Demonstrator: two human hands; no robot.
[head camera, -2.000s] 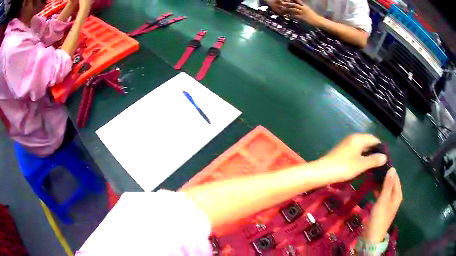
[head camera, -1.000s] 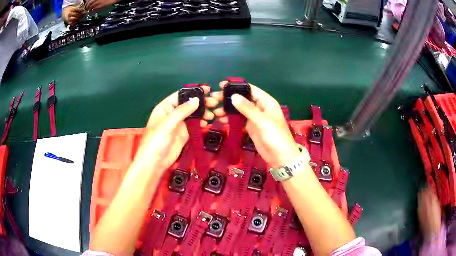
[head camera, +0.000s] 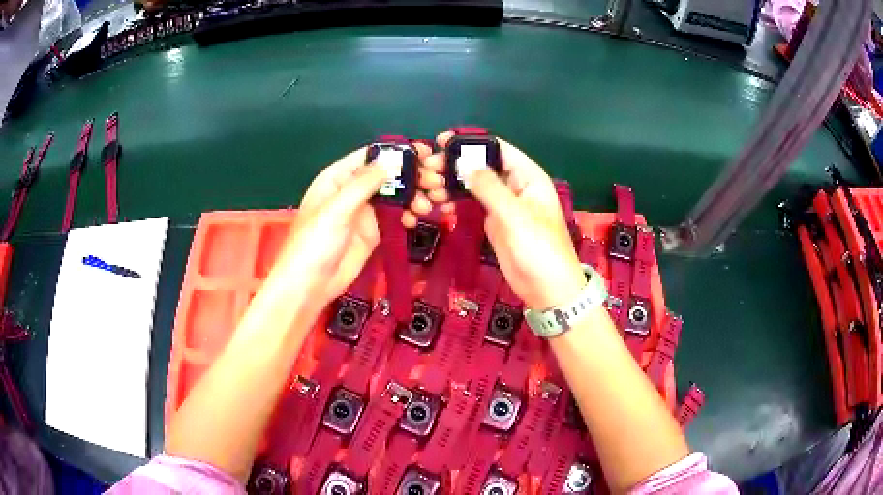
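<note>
My left hand (head camera: 334, 222) holds one smartwatch (head camera: 395, 174) by its square black case, with the thumb on the display. My right hand (head camera: 523, 222) holds a second smartwatch (head camera: 471, 160) beside it, thumb on the display's lower part. Both displays show white. Their dark red straps hang below the cases. Both hands are above the far part of an orange-red compartment tray (head camera: 208, 300). Several watches (head camera: 420, 325) lie face down across the tray, with round sensor rings showing. The tray's left pockets hold no watches.
White paper (head camera: 102, 348) with a blue pen (head camera: 110, 266) lies at left. Several set-aside watches (head camera: 111, 164) lie beyond it. A grey metal post (head camera: 775, 126) stands at right, near stacked orange trays (head camera: 842, 300). A black tray (head camera: 349, 19) is at the far edge.
Both displays have changed from dark to white since one second ago. Two seconds ago both hands were together at the tray's right; now they hold the watches side by side, and the view has turned.
</note>
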